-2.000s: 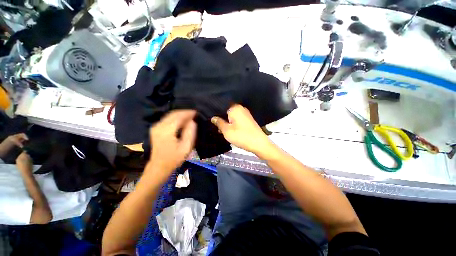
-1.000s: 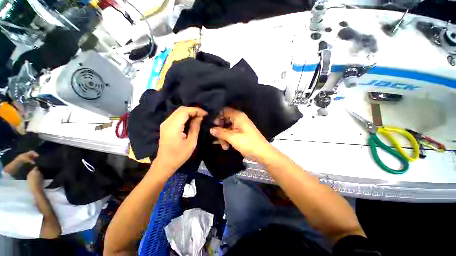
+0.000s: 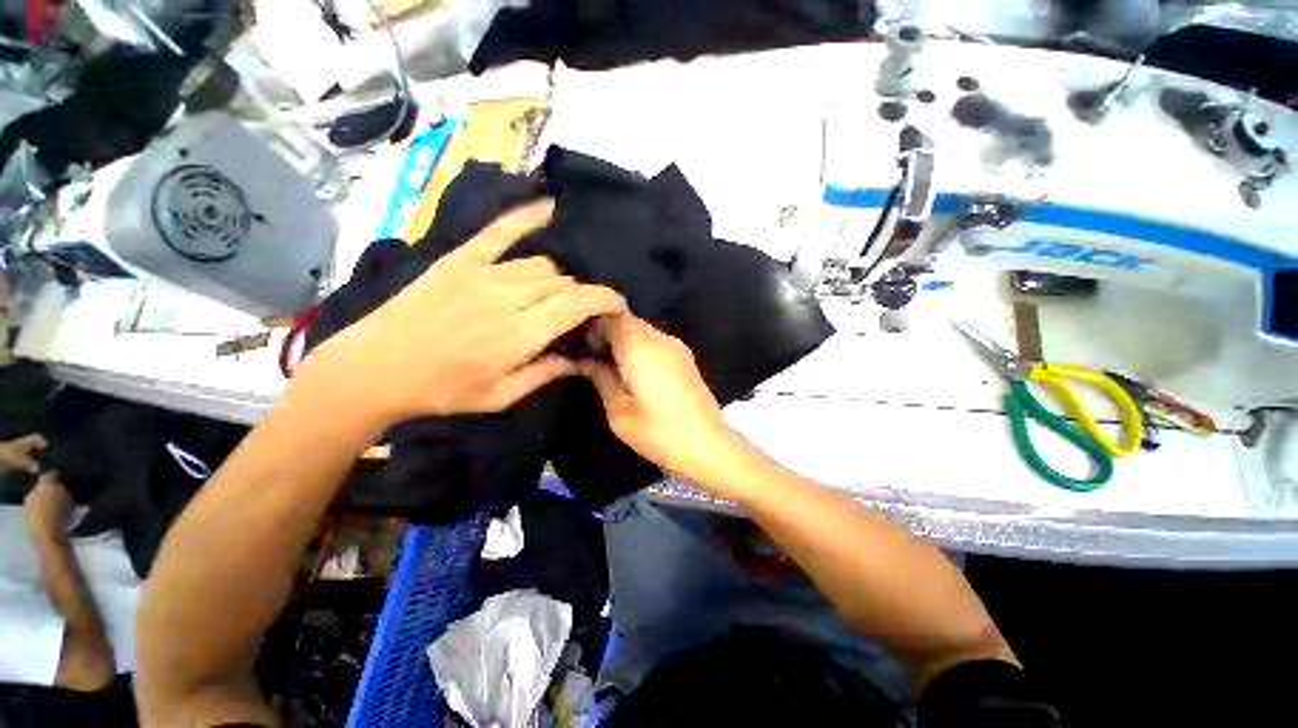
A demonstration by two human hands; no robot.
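A bunched black garment [image 3: 626,228] lies on the white machine table, left of the needle area, and hangs over the front edge. Its right corner lies close to the presser foot [image 3: 840,285]. My left hand [image 3: 463,320] lies across the cloth, its fingers pinching a fold where they meet my right hand. My right hand [image 3: 648,384] grips the same fold between thumb and fingers. The pinched part is mostly hidden by the fingers.
The white JACK machine [image 3: 1082,213] stands at right. Green-and-yellow scissors [image 3: 1061,405] and a red-handled tool [image 3: 1167,405] lie below it. A grey machine part [image 3: 214,213] stands at left. A blue crate [image 3: 406,626] is below the table; another person's arm [image 3: 71,583] is at far left.
My left hand has moved from beside the fold to lie across the cloth, its fingers meeting my right hand. The left part of the cloth is now more covered and hangs lower in front.
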